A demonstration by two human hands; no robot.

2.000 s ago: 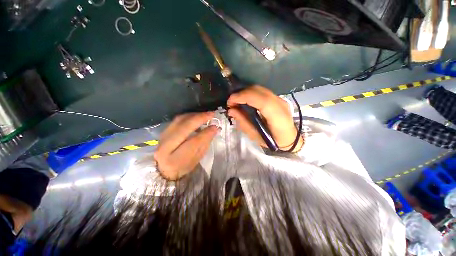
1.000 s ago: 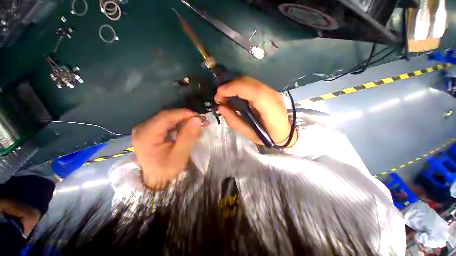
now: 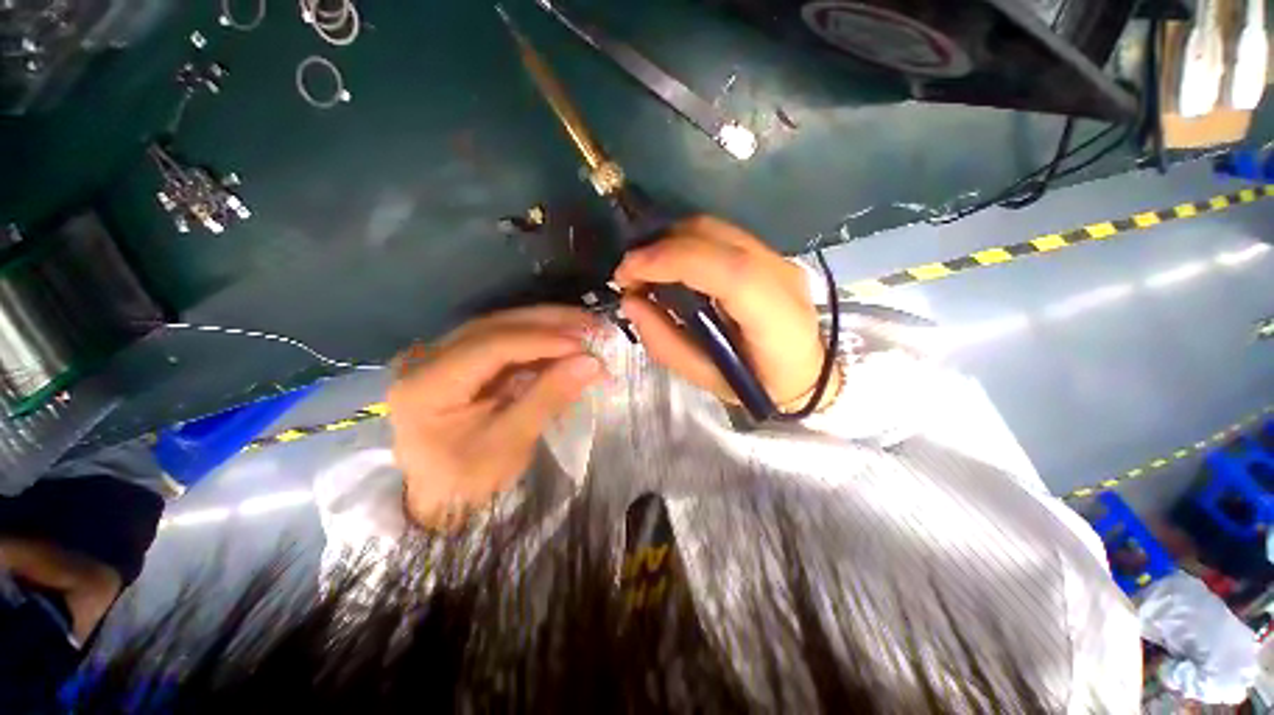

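My right hand (image 3: 734, 314) is shut on the soldering iron (image 3: 604, 178), whose brass-coloured tip points up and left over the green bench. Its thumb and finger also hold a tiny dark and silver connector part (image 3: 604, 298). My left hand (image 3: 489, 405) has its fingertips together close beside that part; whatever lies between them is too small and blurred to tell. Solder wire (image 3: 266, 333) runs from the spool (image 3: 70, 314) toward my left hand. A small dark fixture with a brass-coloured spot (image 3: 528, 219) sits left of the iron.
Metal rings (image 3: 321, 81) and a cluster of connector parts (image 3: 199, 192) lie at upper left. Tweezers (image 3: 657, 84) lie beyond the iron. A black fan box (image 3: 964, 56) with cords stands at upper right. A person's arm (image 3: 84, 587) shows at lower left.
The metal ring seen at my left fingertips two seconds ago is no longer clearly visible. My left hand moved slightly away, then back toward the connector part. The view shifted slightly.
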